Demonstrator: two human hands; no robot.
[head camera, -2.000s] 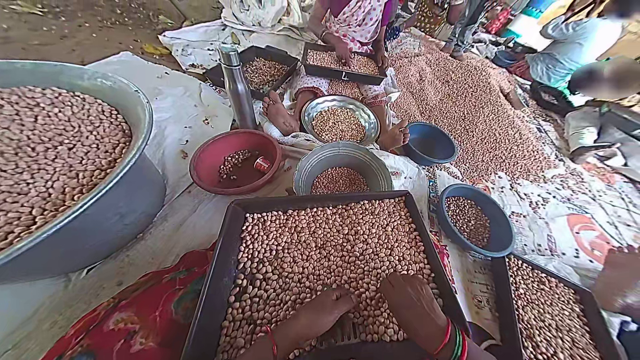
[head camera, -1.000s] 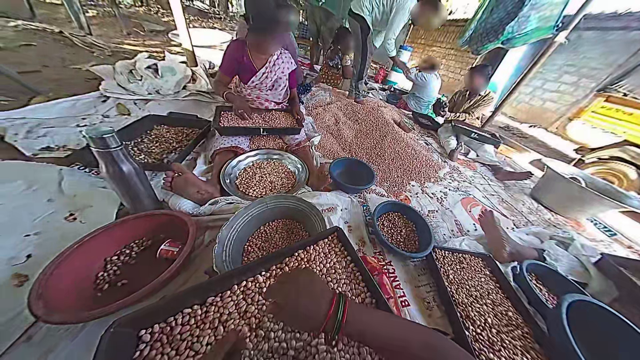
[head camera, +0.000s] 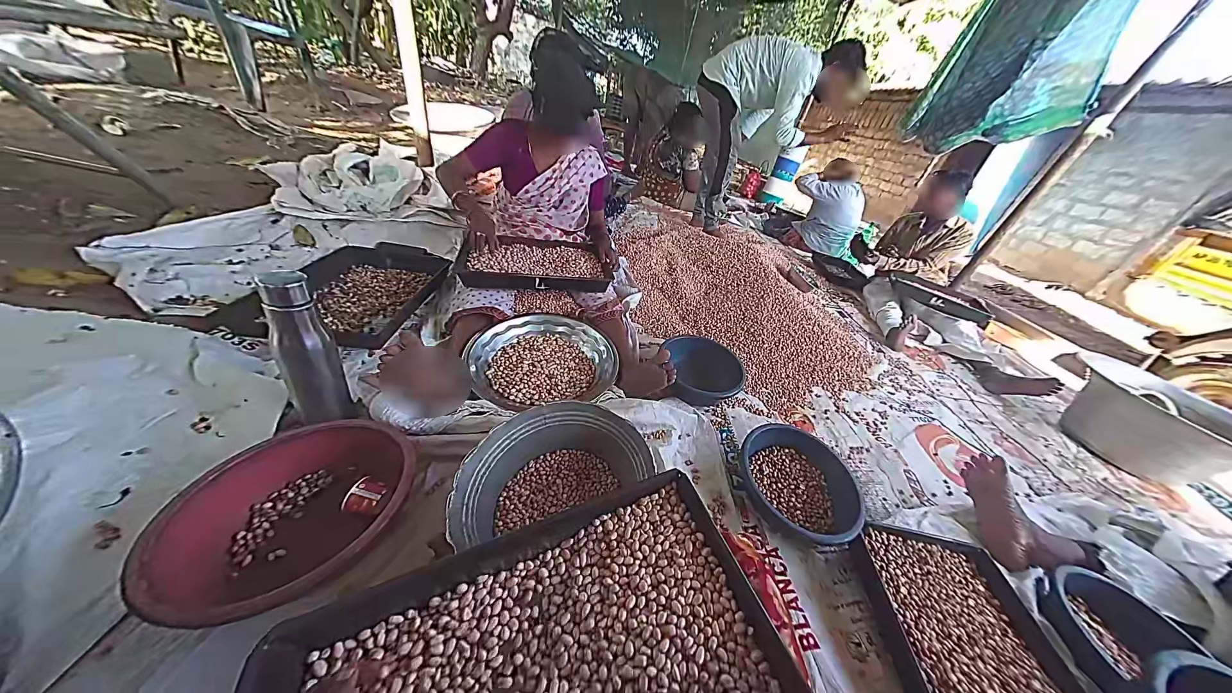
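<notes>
Neither my left hand nor my right hand can be made out in the head view. A black rectangular tray (head camera: 703, 510) full of pinkish-brown seeds (head camera: 568, 606) lies tilted across the bottom of the view, its near part cut off. Behind it stands a grey ribbed basin (head camera: 472, 481), partly filled with the same kind of seeds. The wide red basin (head camera: 154, 568) at the left holds a few darker seeds and a small red packet (head camera: 364, 495). To the right of the tray is a blue basin (head camera: 754, 443) with seeds inside.
A steel bottle (head camera: 306, 356) stands behind the red basin. Beyond are a metal bowl (head camera: 606, 356) of seeds, an empty blue bowl (head camera: 707, 371), a seated person (head camera: 534, 173) with a tray, and a large seed heap (head camera: 741, 308). Another seed tray (head camera: 871, 587) and someone's bare foot (head camera: 996, 500) are at the right.
Both hands were over the seeds in the big tray two seconds ago; now neither shows. The view has swung upward and to the right.
</notes>
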